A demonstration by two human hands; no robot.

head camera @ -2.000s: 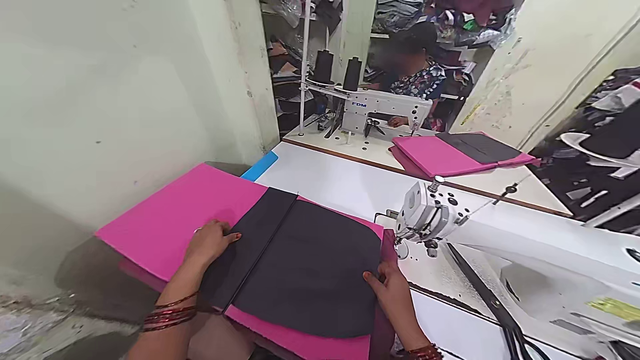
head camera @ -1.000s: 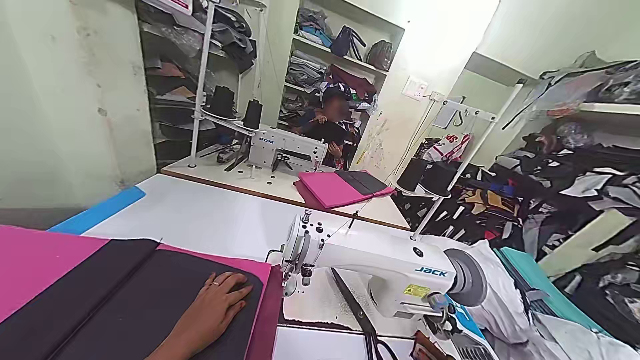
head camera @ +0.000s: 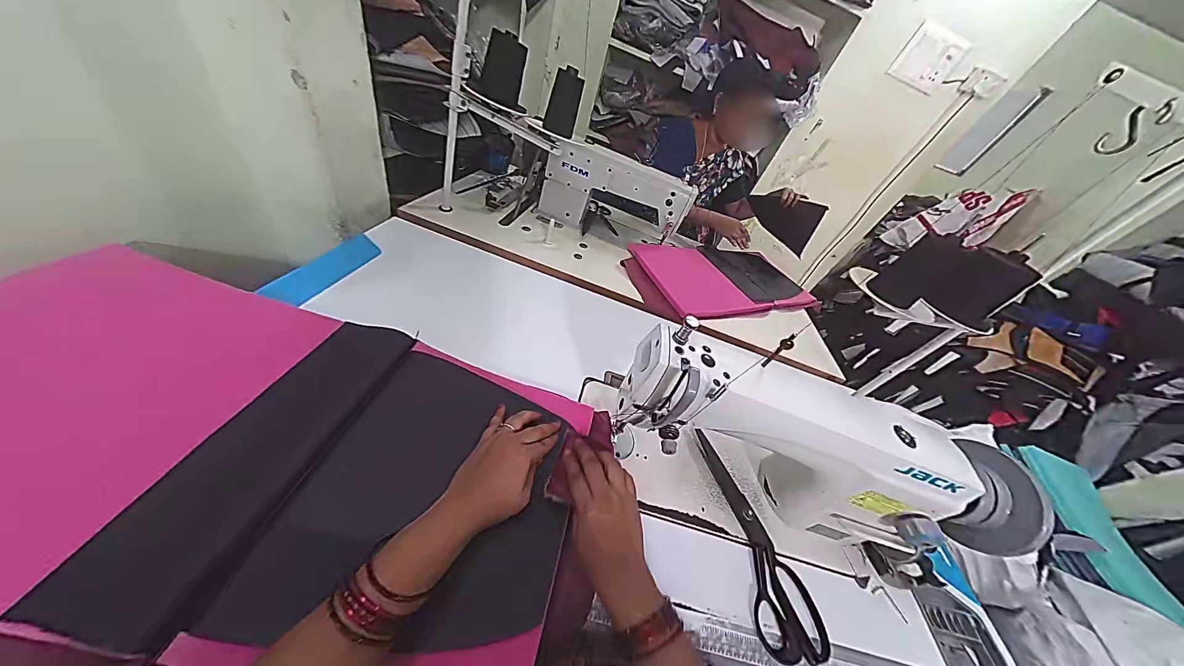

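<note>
A pink fabric piece [head camera: 139, 370] with a black fabric panel [head camera: 370, 518] over it spans the lower left and middle. My left hand [head camera: 504, 467] lies on the black panel near its right edge, fingers bent towards the seam side. Close beside it, my right hand [head camera: 601, 499] grips the maroon edge strip [head camera: 578, 444] along that side, its fingertips on top. The fabric's upper right corner reaches the needle area of a white Jack sewing machine [head camera: 786, 416]. Whether the corner lies under the presser foot, I cannot tell.
Black-handled scissors [head camera: 758, 546] lie right of my right hand, beside the machine. A blue strip [head camera: 324, 268] lies at the table's far left. Beyond stands a second sewing machine [head camera: 615, 190] with folded pink and black fabric [head camera: 703, 282]; a person [head camera: 721, 157] sits behind it.
My left hand is now on the black panel by its right edge, near my right hand, which grips the strip. The person behind now holds a dark piece. The view has swung.
</note>
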